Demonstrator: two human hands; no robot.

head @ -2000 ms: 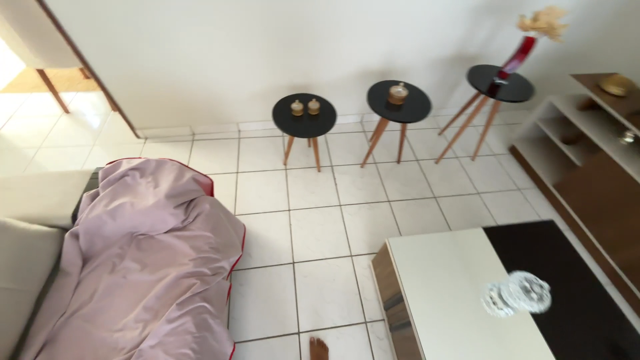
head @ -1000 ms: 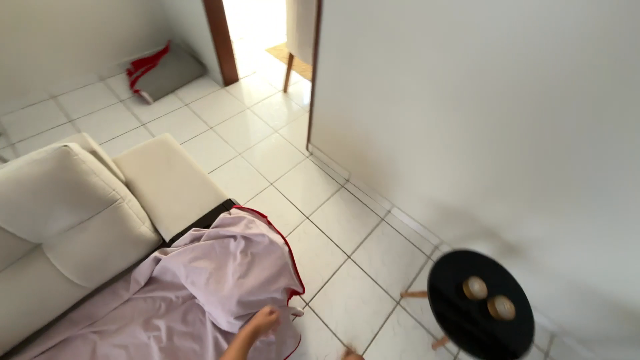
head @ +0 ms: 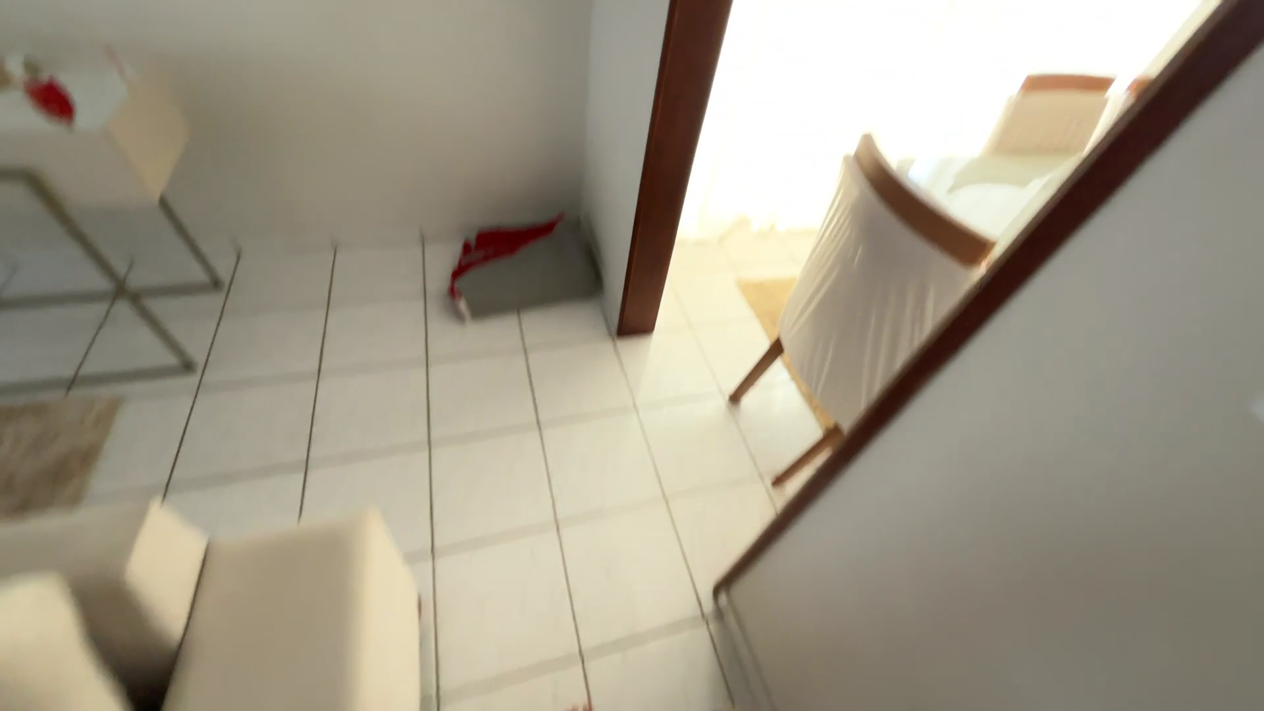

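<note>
Neither of my hands can be made out; only a small blurred bit of skin shows at the bottom edge, and whether it is hand or foot is unclear. A grey, flat item (head: 538, 272) with a crumpled red cloth (head: 504, 243) along its upper left side lies on the tiled floor, in the corner beside the door frame. The cream sofa (head: 286, 602) fills the lower left.
A dark wooden door frame (head: 671, 168) stands right of the corner. Beyond the opening is a fabric-covered dining chair (head: 859, 296). A wall (head: 1047, 474) with wooden edging closes off the right. A metal-legged table (head: 148, 128) and a beige rug (head: 49, 454) are at left.
The view has swung far left and forward, toward the doorway. The lilac cloth on the sofa and the black round table have left the view, as has the hand near the cloth.
</note>
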